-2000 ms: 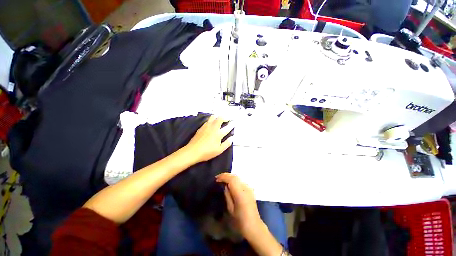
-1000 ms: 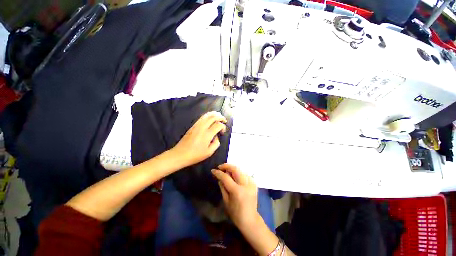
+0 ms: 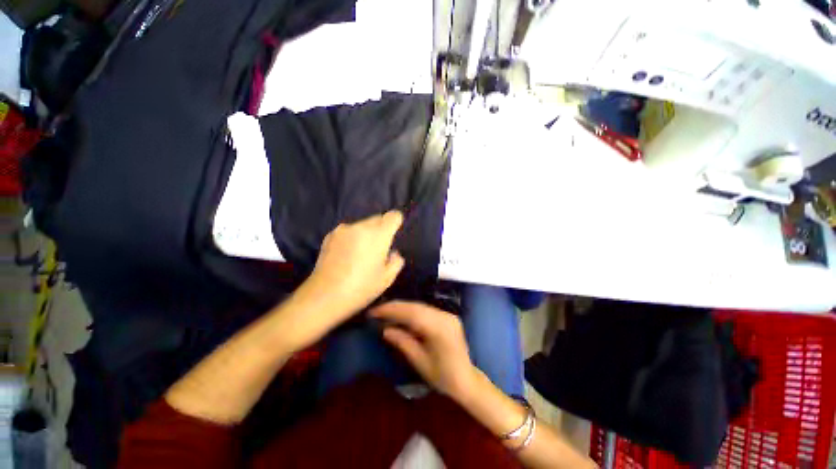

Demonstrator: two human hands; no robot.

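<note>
A black fabric piece point(image 3: 316, 174) lies on the white table, its far edge at the presser foot and needle point(image 3: 477, 81) and its near part hanging over the front edge. My left hand point(image 3: 353, 263) pinches a fold of it between thumb and fingers, left of a seam line running up to the needle. My right hand point(image 3: 429, 341) is below the table edge over my lap, fingertips closed on the cloth's lower edge. The fingers hide the exact grip. The white machine point(image 3: 678, 55) stands right of the needle.
A large black fabric pile point(image 3: 137, 174) drapes over the table's left side. Red-handled snips point(image 3: 616, 142) lie under the machine arm. A flat black packet point(image 3: 804, 236) lies at right. A red basket point(image 3: 788, 394) with dark cloth point(image 3: 651, 366) stands below right.
The view has tilted down, so the machine sits higher in the picture. My left hand has drawn back from the needle toward the table's front edge. My right hand stays low at the cloth's edge.
</note>
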